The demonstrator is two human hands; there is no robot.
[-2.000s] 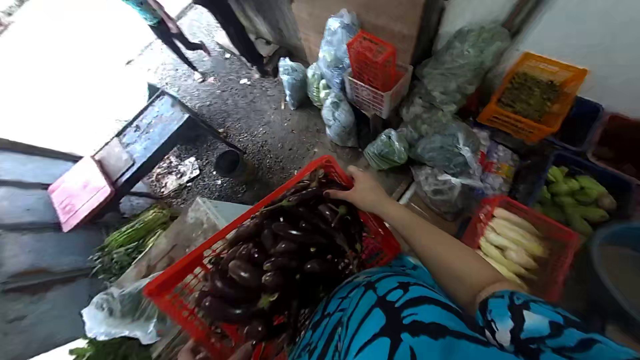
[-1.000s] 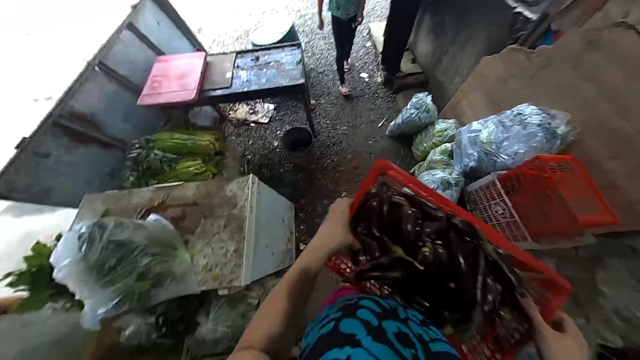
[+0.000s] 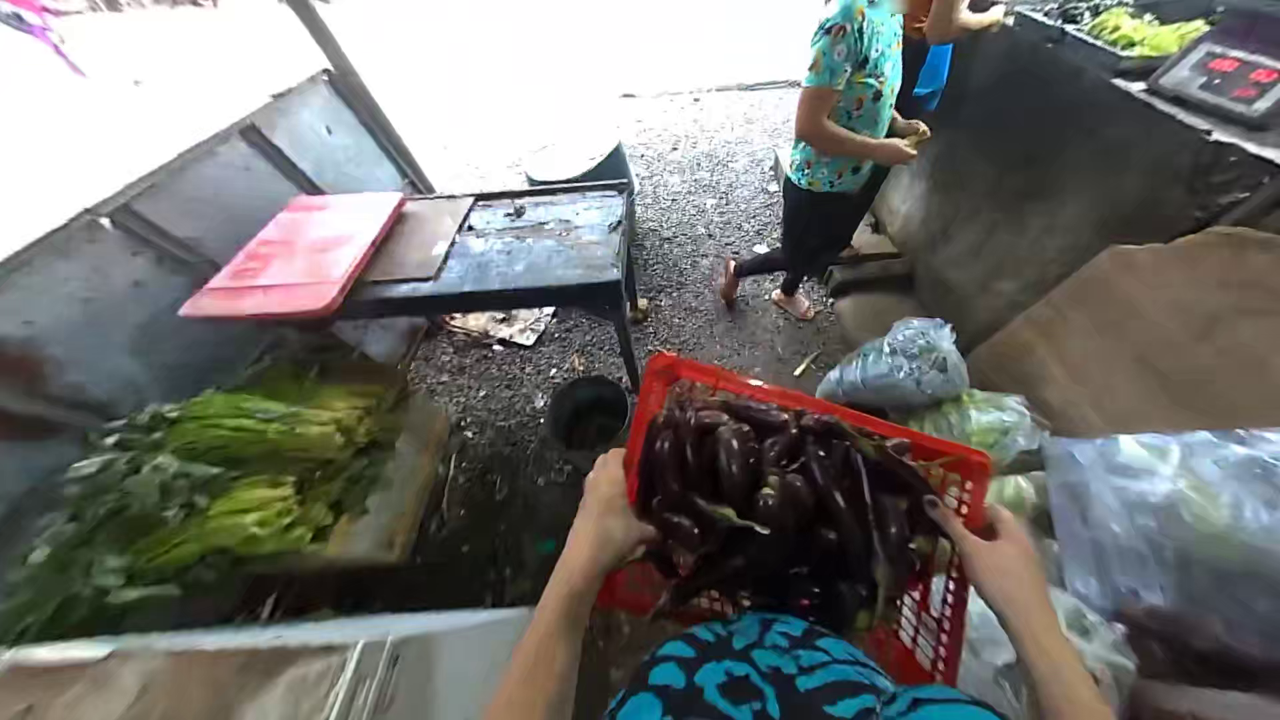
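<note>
A red plastic crate (image 3: 940, 610) full of dark purple eggplants (image 3: 770, 490) is held in front of my body, tilted a little. My left hand (image 3: 612, 515) grips its left side, fingers partly hidden behind the wall. On the right side, my right hand (image 3: 985, 545) holds the rim, with the thumb over the edge near the eggplants. Some eggplants lie against the left rim beside my left hand. The crate's near edge is partly covered by my blue and black patterned clothing.
Ahead stands a dark table (image 3: 540, 245) with a pink board (image 3: 300, 250). A black bucket (image 3: 588, 415) sits on the gravel. Leafy greens (image 3: 260, 470) lie at left, bagged vegetables (image 3: 900, 365) at right. A person (image 3: 850, 130) is beyond, another partly visible beside a counter with a digital scale (image 3: 1225, 80).
The view has swung and moved toward the dark table. Both hands now hold the crate by opposite sides; two seconds ago one hand was at its far end and the other at its near end.
</note>
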